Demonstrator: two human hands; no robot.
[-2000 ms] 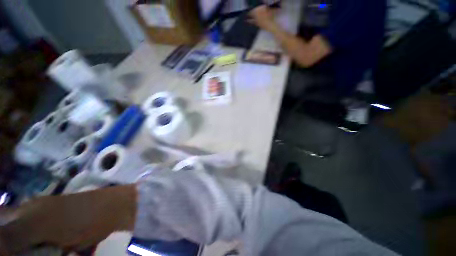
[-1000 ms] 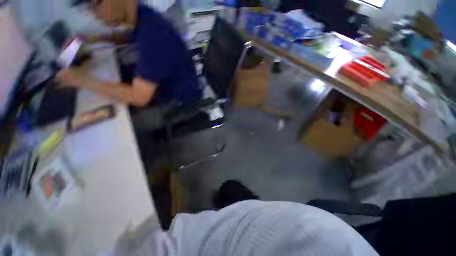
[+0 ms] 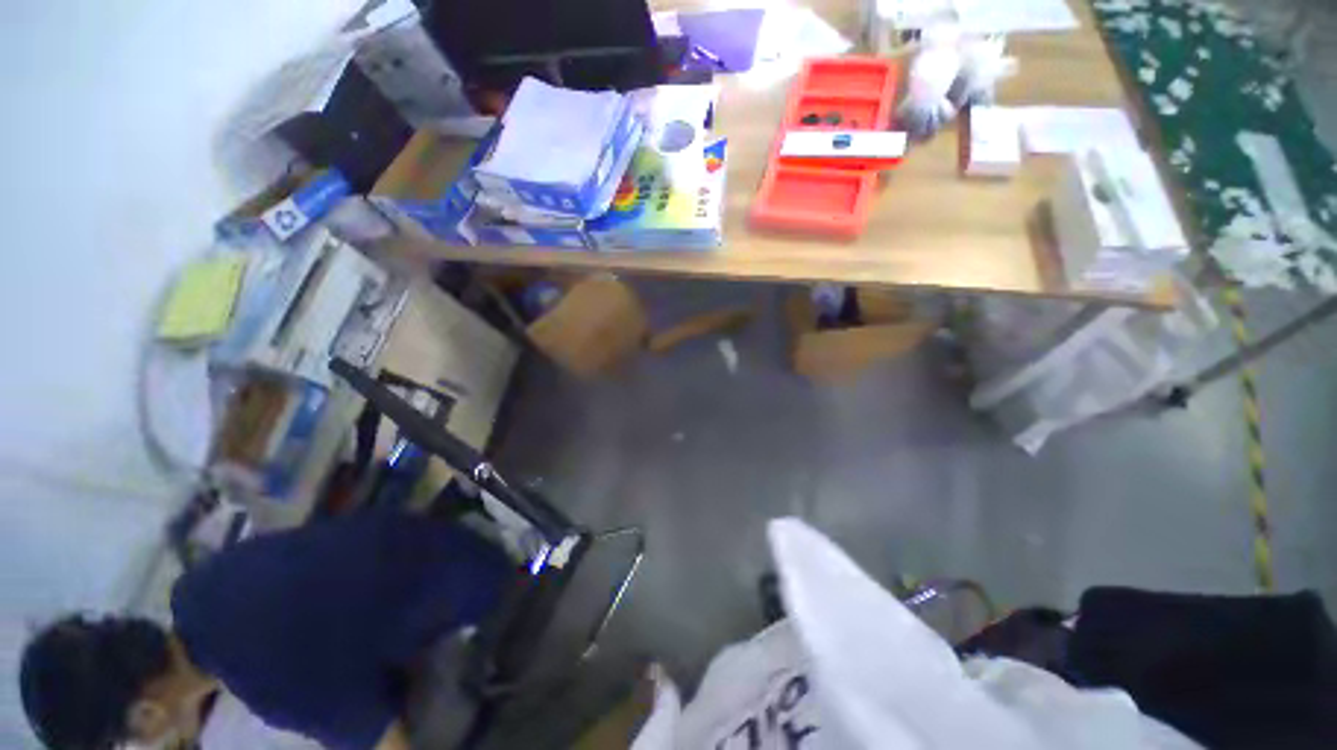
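Note:
Neither of my hands shows. White cloth with dark lettering [image 3: 785, 703], which looks like my own clothing, fills the bottom centre. Ahead, a wood-topped table [image 3: 953, 235] runs across the top. On it are a red tray [image 3: 815, 198] with compartments and a white strip-like piece [image 3: 843, 144] across it. Left of the tray, a stack of white paper [image 3: 550, 132] lies beside a colourful printed pack [image 3: 667, 183]. A white box [image 3: 1117, 220] stands near the table's right end.
A coworker in a dark blue top [image 3: 330, 608] sits at lower left by a black chair [image 3: 499, 491]. Open cartons [image 3: 591, 325] lie under the table. A black chair back [image 3: 1202, 659] is at lower right. Yellow-black tape [image 3: 1254, 454] marks the floor.
The view has swung right, away from the label-roll desk to the wood-topped table. The arm and label rolls seen earlier are out of view. The coworker now appears at lower left.

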